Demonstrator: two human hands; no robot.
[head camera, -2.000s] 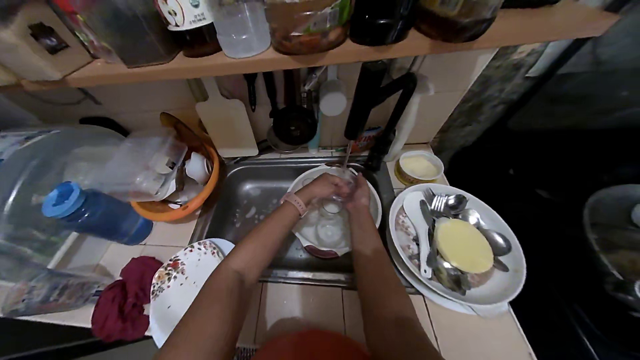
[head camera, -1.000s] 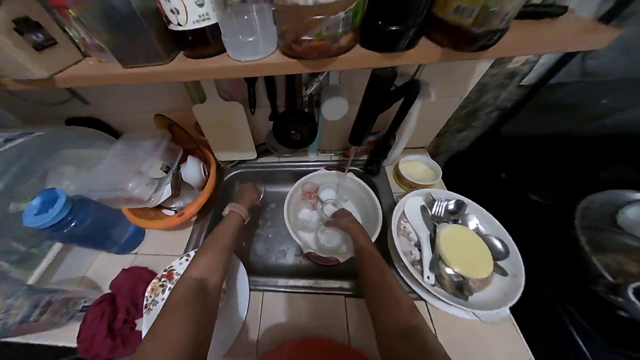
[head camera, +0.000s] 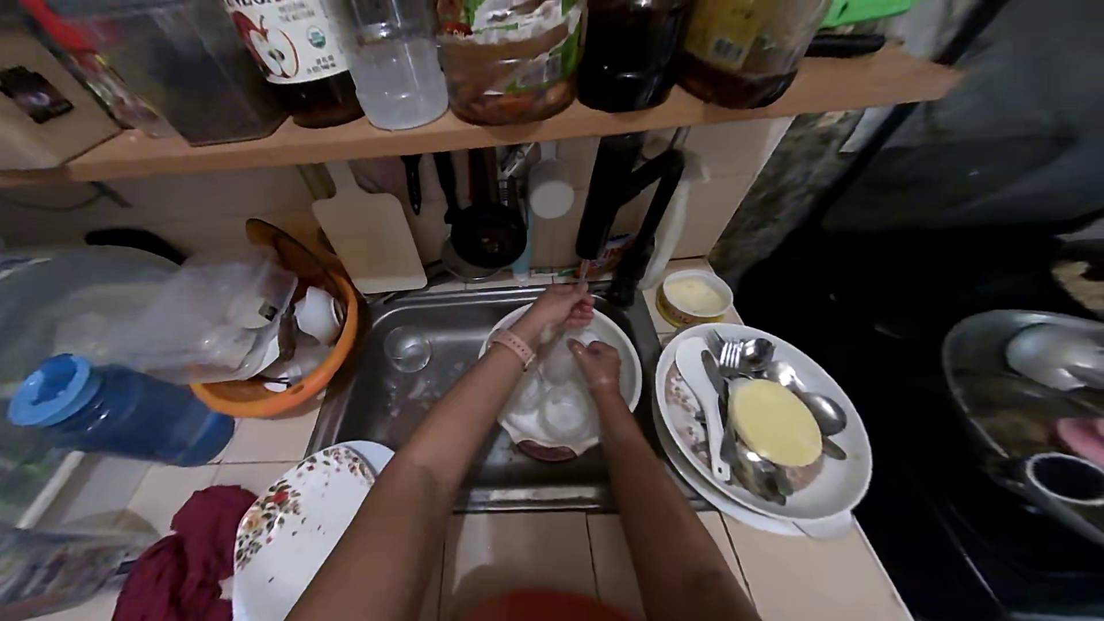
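My left hand (head camera: 559, 312), with a pink wristband, is under a thin stream of water from the black faucet (head camera: 604, 198). Its fingers are curled, and whether it holds something is unclear. Just below and to the right, my right hand (head camera: 595, 362) is over a white basin (head camera: 628, 366), close to a clear glass item (head camera: 561, 364) that is partly hidden. More clear glassware (head camera: 566, 410) lies in the basin. The basin sits in a stainless steel sink (head camera: 466, 498). A clear glass (head camera: 407, 349) rests on the sink floor at left.
Right of the sink, a white bowl (head camera: 849, 492) holds cutlery and a yellow round item; a small tub (head camera: 695, 295) stands behind. At left are an orange basin (head camera: 297, 398), a blue jug (head camera: 129, 414), floral plates (head camera: 297, 526) and a maroon cloth (head camera: 194, 552). A wooden shelf (head camera: 483, 134) with jars hangs above.
My left hand has moved from the sink's left side to the faucet stream. A clear glass now shows where that hand was. My right hand has moved up within the basin.
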